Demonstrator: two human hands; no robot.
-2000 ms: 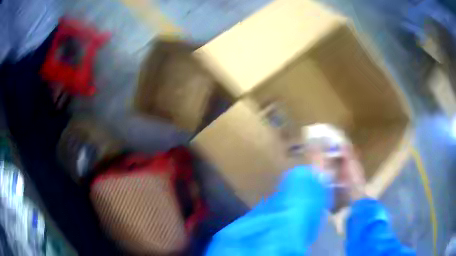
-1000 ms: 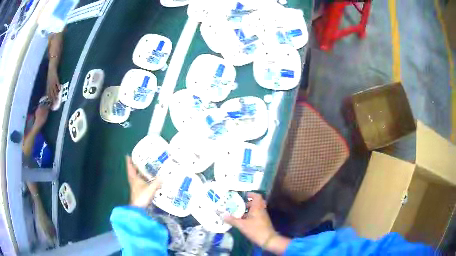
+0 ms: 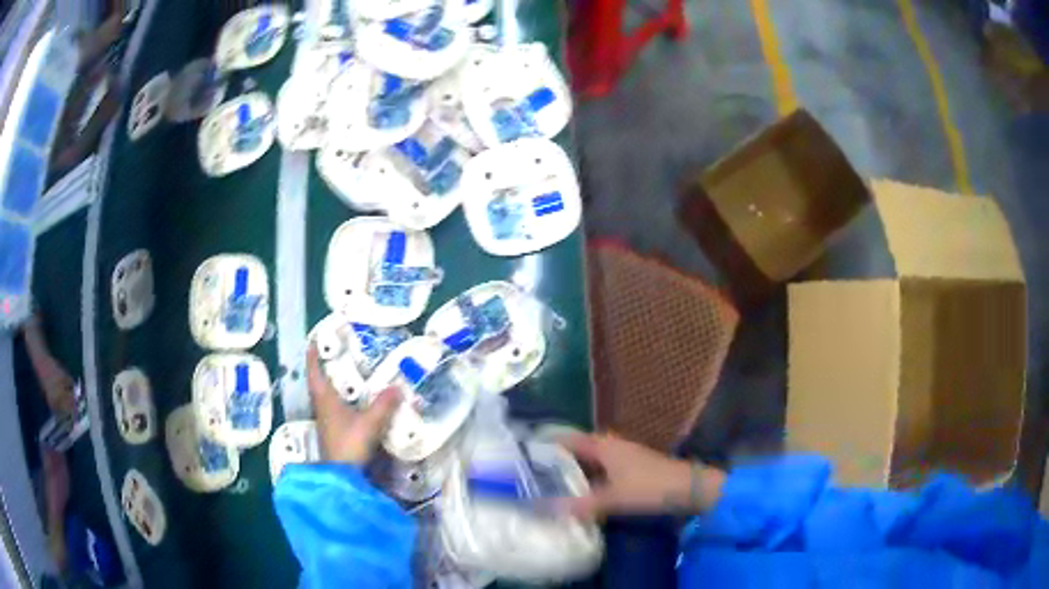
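Note:
Cream housing halves with blue batteries and light-blue circuit boards lie open on the dark-green bench. My left hand (image 3: 351, 420) has its fingers at the left edge and its thumb at the lower edge of one housing half (image 3: 337, 356), which overlaps others. My right hand (image 3: 627, 474) grips the right side of a blurred housing half (image 3: 518, 535) near the bench's front edge. Its blue battery shows as a smear. More housing halves lie partly hidden between and under my hands.
More housing halves (image 3: 520, 196) are spread and piled further up the bench. Finished-face housings (image 3: 134, 405) lie along the far belt. Another person's hand (image 3: 52, 385) is across the line. A mesh seat (image 3: 661, 345), large carton (image 3: 840, 380) and smaller box (image 3: 788, 196) stand at right.
The view has shifted, and the gap between my hands is wider. My right hand now holds a blurred housing half low at the bench edge. The earlier tight cluster near my hands has changed arrangement.

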